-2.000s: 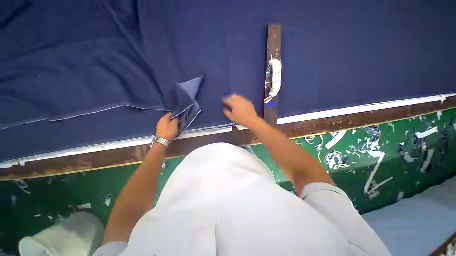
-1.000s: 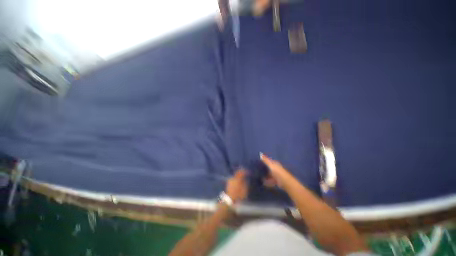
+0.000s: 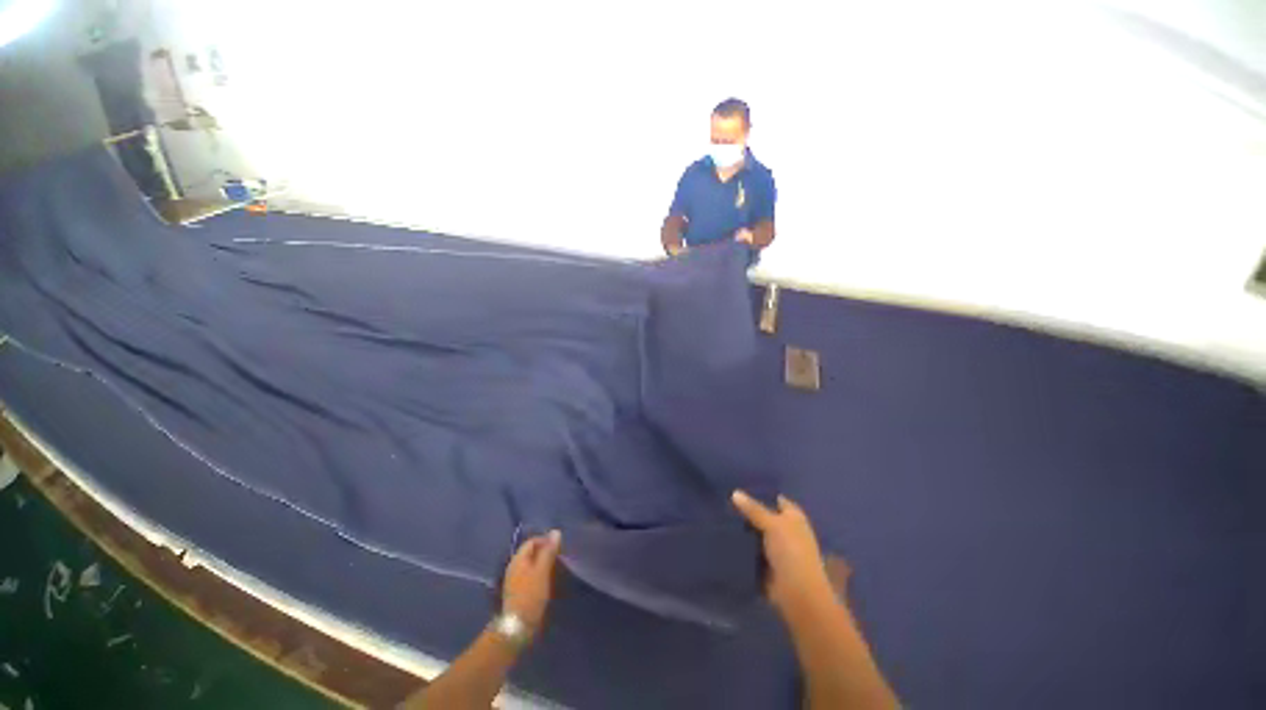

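Note:
A navy fabric ply lies rumpled over the flat navy lay. My left hand, with a wristwatch, pinches the ply near its pale edge. My right hand is on the ply's end; its fingers grip the cloth, with the index finger stretched along it. The cloth between my hands is lifted and sags in a fold. A brown bar shows only as a small bit beside my right hand. Across the table a person in a blue shirt and white mask holds the ply's far corner.
Two small weights lie near the far edge, one square and one narrow. The brown wooden table edge curves along the lower left, above a green floor with white scraps. Small blue and red items stand at the far left end.
The view has tilted up and left, bringing the other person and table end into sight. My hands have moved apart, and the ply's end is now lifted and spread between them.

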